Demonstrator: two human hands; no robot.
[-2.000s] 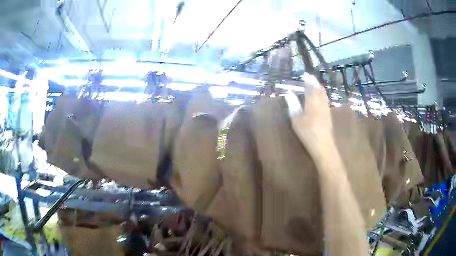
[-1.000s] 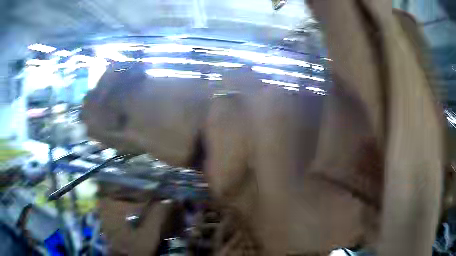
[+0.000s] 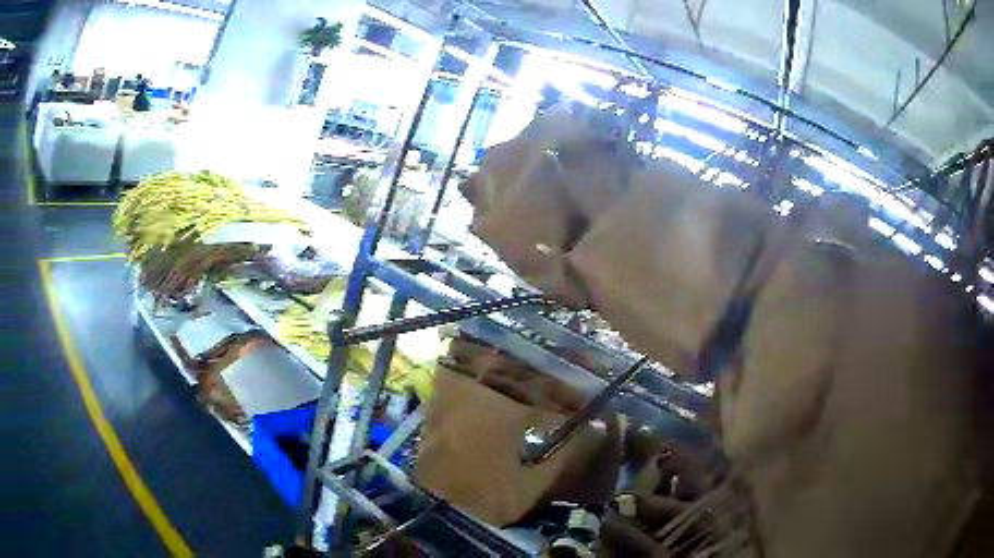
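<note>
Several brown tote bags (image 3: 676,256) hang in a row from the silver metal hanging rack (image 3: 374,262), filling the right half of the view. The nearest bags at the right are large and blurred. Another tan-brown bag (image 3: 491,452) sits low on the rack, below the hanging ones. Thin brown strips (image 3: 703,518) dangle at the lower right. Neither of my hands is in view.
Metal arms (image 3: 589,409) stick out from the rack towards me. Left of the rack is a long shelf with a yellow strip bundle (image 3: 196,218), flat panels and sheets. A blue bin (image 3: 286,452) stands below it. A dark aisle with yellow lines (image 3: 98,403) runs at the far left.
The view has swung left, bringing in the rack's end, shelf and aisle. The bags have shifted right in the picture. The raised hand and forearm seen two seconds ago are gone from view.
</note>
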